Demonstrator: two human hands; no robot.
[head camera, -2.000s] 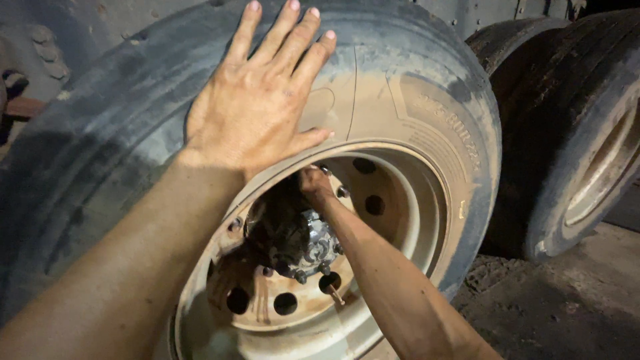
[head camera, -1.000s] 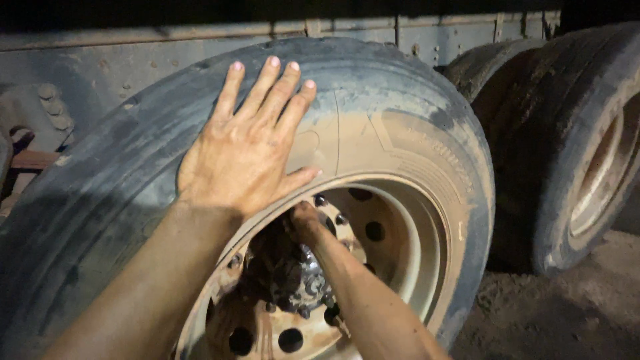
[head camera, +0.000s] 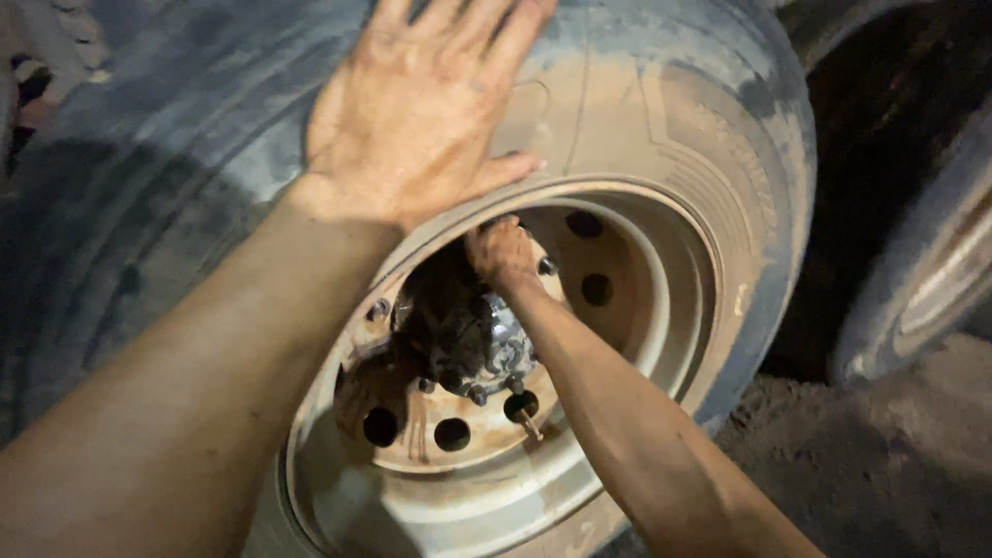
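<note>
My left hand (head camera: 418, 108) lies flat, fingers spread, on the dusty sidewall of a large truck tire (head camera: 612, 124), just above the wheel rim (head camera: 659, 201). Deep inside the rim, my right hand (head camera: 504, 248) is curled at the upper part of the bolt circle, near a wheel stud (head camera: 547, 266); its fingertips are in shadow, and whether it grips anything does not show. Below it sits the greasy black wheel hub (head camera: 480, 341). Round holes and rust streaks mark the wheel disc (head camera: 418, 418). A small valve stem (head camera: 532, 425) pokes out by a lower hole.
A second truck wheel (head camera: 922, 271) stands to the right, its dark tire partly cut off by the frame. Dirt ground (head camera: 845, 457) lies at the lower right. Dark metal parts of the vehicle (head camera: 46, 77) show at the upper left.
The view has tilted down and closer to the wheel since one second ago. My left hand stays on the sidewall and my right hand stays inside the rim.
</note>
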